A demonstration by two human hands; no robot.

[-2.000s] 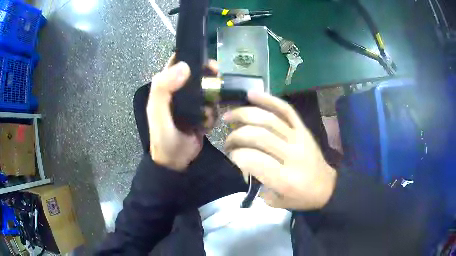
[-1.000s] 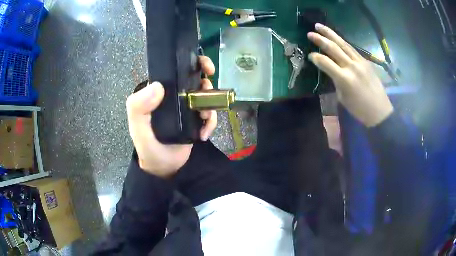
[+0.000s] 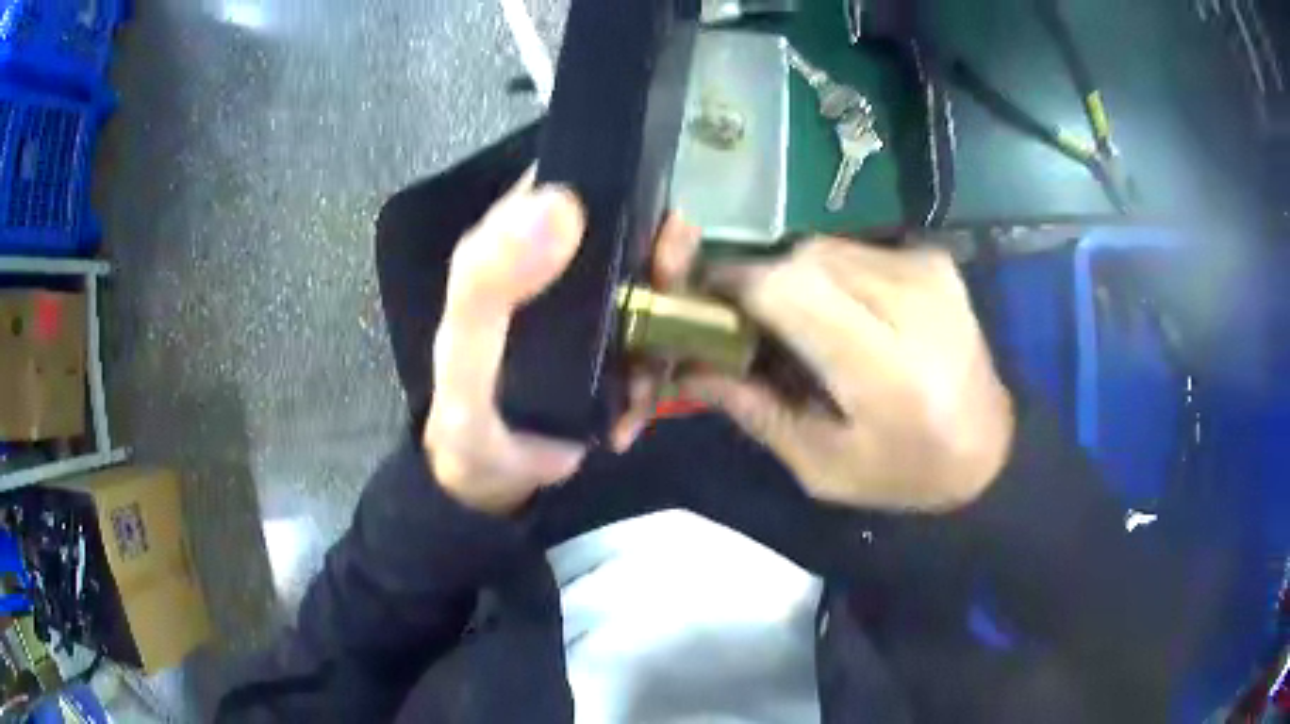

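The black lock panel housing (image 3: 597, 184) is held upright and slightly tilted over my lap. My left hand (image 3: 495, 347) grips its lower part, thumb on the near side and fingertips showing on the right. The brass lock cylinder (image 3: 689, 328) sticks out from the housing's right side. My right hand (image 3: 891, 375) is blurred, with its fingers closed around the cylinder's outer end, which they hide. The housing's far side is hidden.
On the green bench (image 3: 1012, 177) are a pale support block (image 3: 750, 170), keys (image 3: 853, 135), a black bent lever handle (image 3: 937, 135) and pliers (image 3: 1082, 135). A blue bin (image 3: 1118, 354) stands right. Blue crates (image 3: 50, 170) and a cardboard box (image 3: 135, 566) are left.
My right hand has come back from the bench to the cylinder. The black lever handle it held two seconds ago now lies on the bench. The housing has shifted right and tilted.
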